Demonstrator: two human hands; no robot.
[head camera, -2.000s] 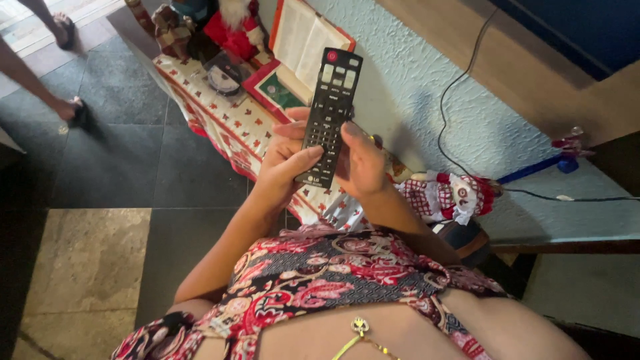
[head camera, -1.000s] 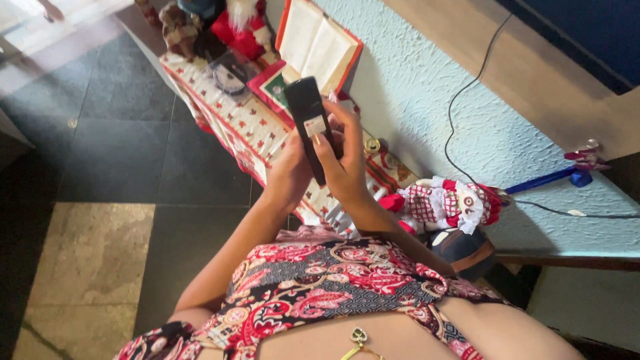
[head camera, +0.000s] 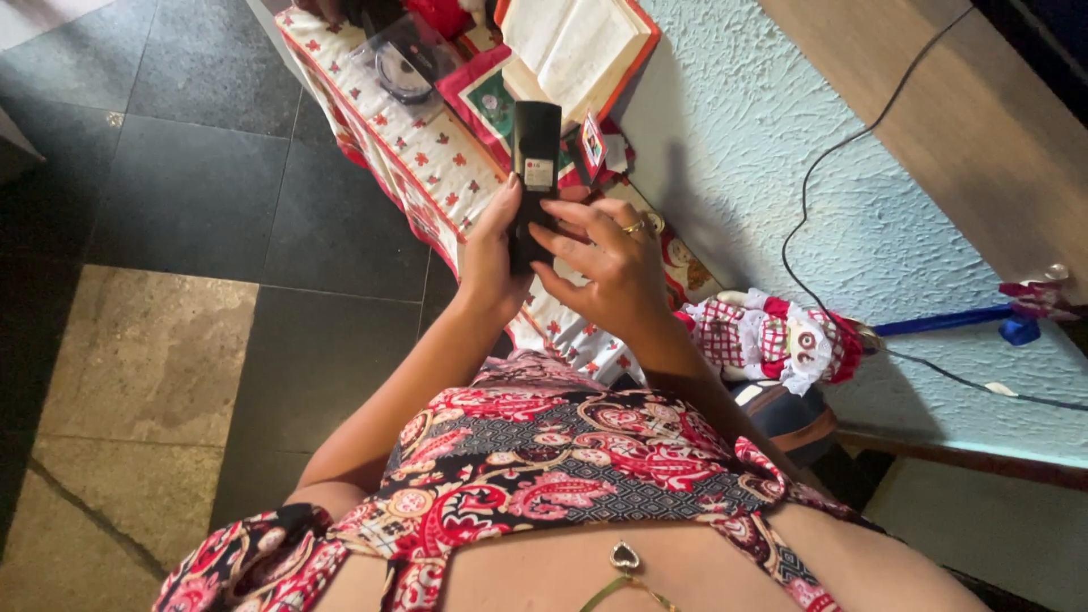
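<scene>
A black LG remote control (head camera: 536, 144) is held upright in front of me, its back with a small label facing up. My left hand (head camera: 493, 255) grips its lower left side, the thumb along the edge. My right hand (head camera: 608, 259), with a ring on one finger, is at the right side of the remote; its fingers are spread and the fingertips are at or very near the casing. Whether they press on it cannot be told. The remote's button side is hidden.
Beyond the hands is a table with a patterned cloth (head camera: 408, 161), an open book (head camera: 569, 51) and a clear plastic package (head camera: 404, 64). A cloth doll (head camera: 769, 336) lies right, near a textured wall (head camera: 731, 127) with a hanging black cable (head camera: 790, 246).
The remote showed its buttons two seconds ago and now shows its back. My right hand, wrapped around the remote one second ago, has loosened and spread its fingers. A person's legs at the left are gone.
</scene>
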